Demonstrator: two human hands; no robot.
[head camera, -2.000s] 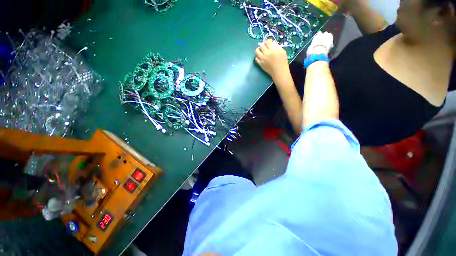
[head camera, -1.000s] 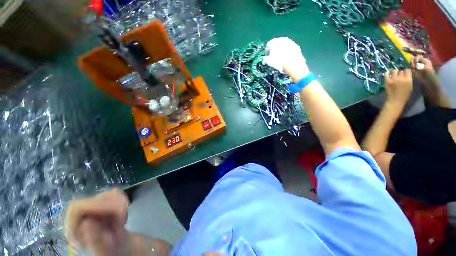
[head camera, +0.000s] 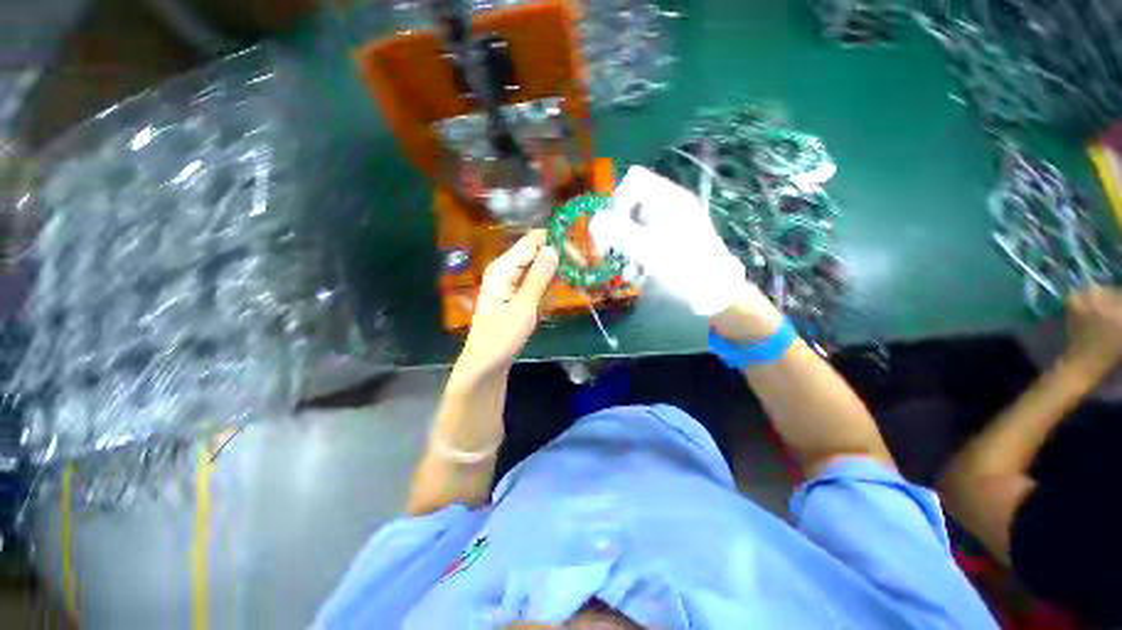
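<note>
A green ring circuit board (head camera: 583, 273) is held upright-looking in front of the orange test fixture (head camera: 458, 277), a thin white wire hanging below it. My left hand (head camera: 511, 299), bare with a pale bracelet, grips the ring's left edge between thumb and fingers. My right hand (head camera: 671, 240), in a white glove with a blue wrist strap, holds the ring's right side; its fingertips are blurred. The fixture's upright frame and dark lever stand behind the hands. Its digital readout and red switches are mostly hidden.
A pile of ring boards (head camera: 781, 203) with wires lies right of the fixture on the green mat. A large stack of clear blister trays (head camera: 160, 271) stands at left. More wired parts (head camera: 624, 49) lie behind the fixture. Another person's arm (head camera: 1027, 406) is at far right.
My right hand has moved left from the pile and now holds a ring board. My left hand has come up from the lower left and taken hold of it too. The view has swung left.
</note>
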